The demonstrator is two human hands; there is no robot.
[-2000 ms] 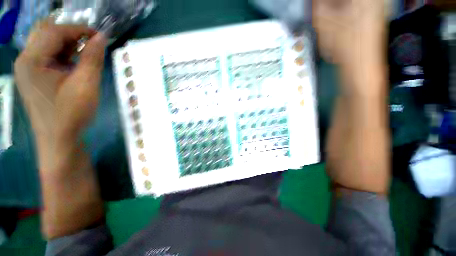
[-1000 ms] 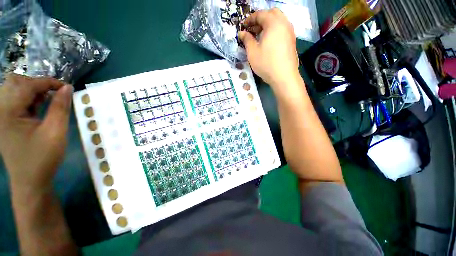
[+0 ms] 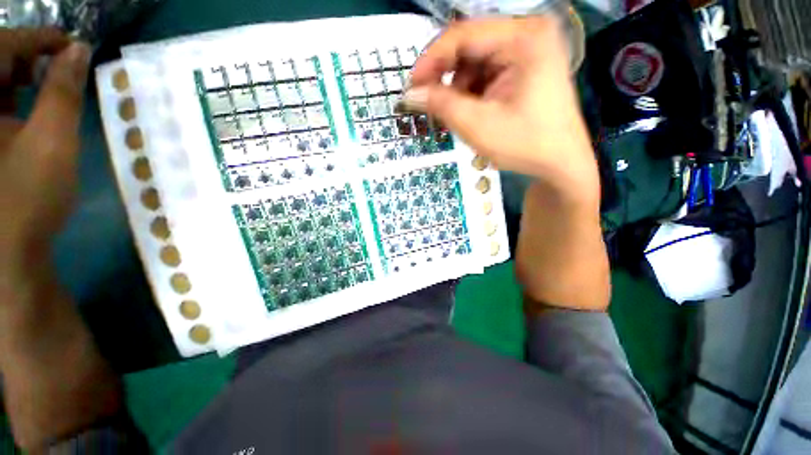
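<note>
The white tray [image 3: 164, 133] lies tilted at the bench's near edge with a column of round tan spots down each short side. It bears several circuit board panels in two rows: the upper-left panel [image 3: 271, 111] looks more silver, the lower-left panel [image 3: 307, 244] greener. My right hand [image 3: 507, 98] is over the upper-right panel [image 3: 373, 84], thumb and finger pinching a small metal part [image 3: 412, 99]. My left hand [image 3: 40, 169] is blurred at the left edge, beside the tray, fingertips close together; whether it holds anything cannot be told.
A clear bag of metal parts [image 3: 116, 13] is cut off at the top left. Another clear bag [image 3: 471, 7] lies behind my right hand. A black box with a round red-white emblem [image 3: 637, 69], cables and a white item [image 3: 698, 260] are at right.
My right hand has moved from the right bag to over the upper-right panel. My left hand stays near the left bag. The view has shifted, so the bags sit higher and are mostly cut off.
</note>
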